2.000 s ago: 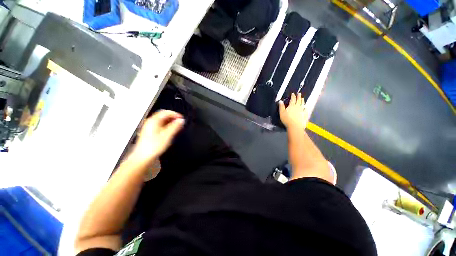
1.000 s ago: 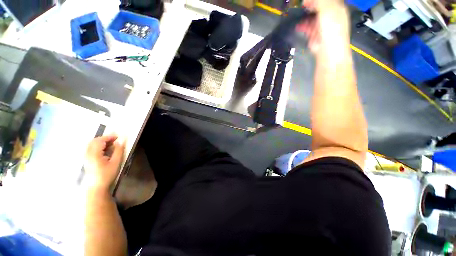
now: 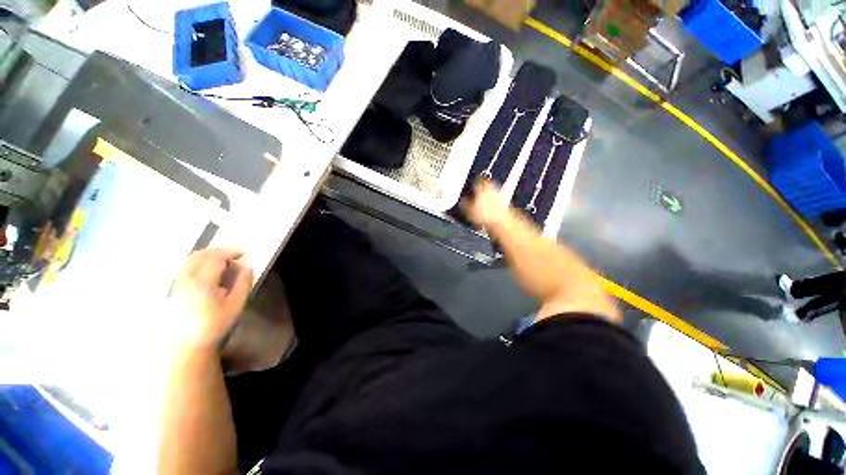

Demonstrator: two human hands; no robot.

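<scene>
Two finished black bands lie side by side on the white side rack, each with a silver line along its middle: the left band point(image 3: 508, 139) and the right band point(image 3: 549, 167). My right hand point(image 3: 489, 206) is blurred at the near end of the left band; whether it grips the band is not clear. My left hand point(image 3: 211, 283) rests empty at the edge of the white table point(image 3: 289, 199), with thumb and fingers a little apart.
A white tray point(image 3: 427, 190) with black pieces adjoins the bands. Two blue bins point(image 3: 206, 74), one with metal pieces point(image 3: 295, 51), and green-black snips point(image 3: 295, 105) lie on the table. The grey machine plate point(image 3: 158, 116) is at left, a blue crate point(image 3: 51, 436) lower left. A person's legs point(image 3: 816, 295) show far right.
My right hand has come down from the far end of the rack to the bands' near end. The dark piece lifted there now lies flat. My left hand has barely moved.
</scene>
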